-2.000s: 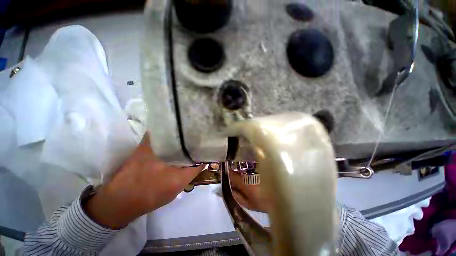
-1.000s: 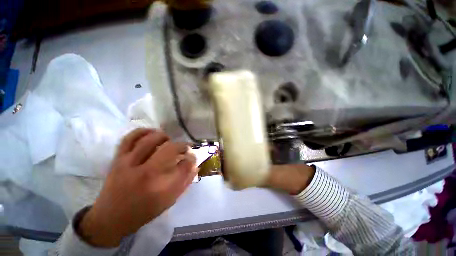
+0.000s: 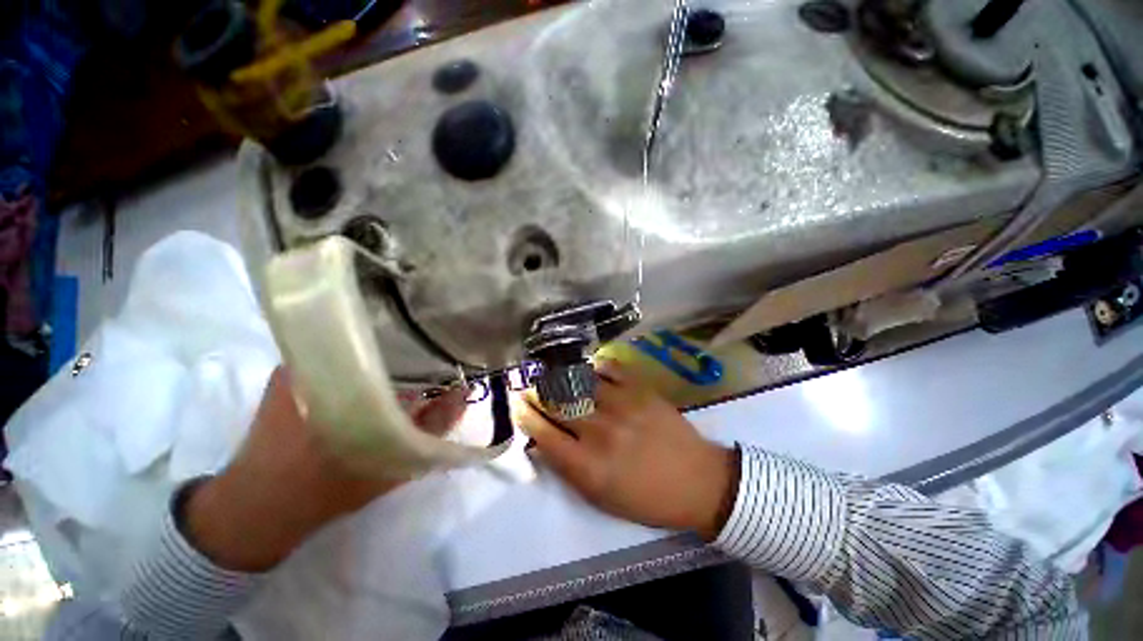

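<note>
The grey-white sewing machine head point(image 3: 702, 163) fills the upper middle. Its cream curved guard point(image 3: 328, 351) hides part of my left hand. My left hand point(image 3: 295, 457) lies behind the guard, fingertips near the needle area; what its fingers do is partly hidden. My right hand point(image 3: 633, 445) is right of the needle area, fingers bent by the black ribbed tension knob point(image 3: 567, 386). A dark slim thing shows at its fingertips, too unclear to name. White cloth point(image 3: 163, 363) is heaped left of the machine and runs under my left arm. A blue-handled tool point(image 3: 681, 357) lies beyond my right hand.
White table with a grey edge point(image 3: 589, 579). A blue stick point(image 3: 1043, 248) lies along the machine arm, near a small black panel point(image 3: 1113, 304) at far right. A blurred yellow thing point(image 3: 282, 69) is at top left. White cloth point(image 3: 1065, 482) lies beyond the table edge at right.
The view has shifted right, so the machine and guard appear further left. My right hand, earlier mostly behind the guard, now shows beside the tension knob. My left hand is now partly behind the guard.
</note>
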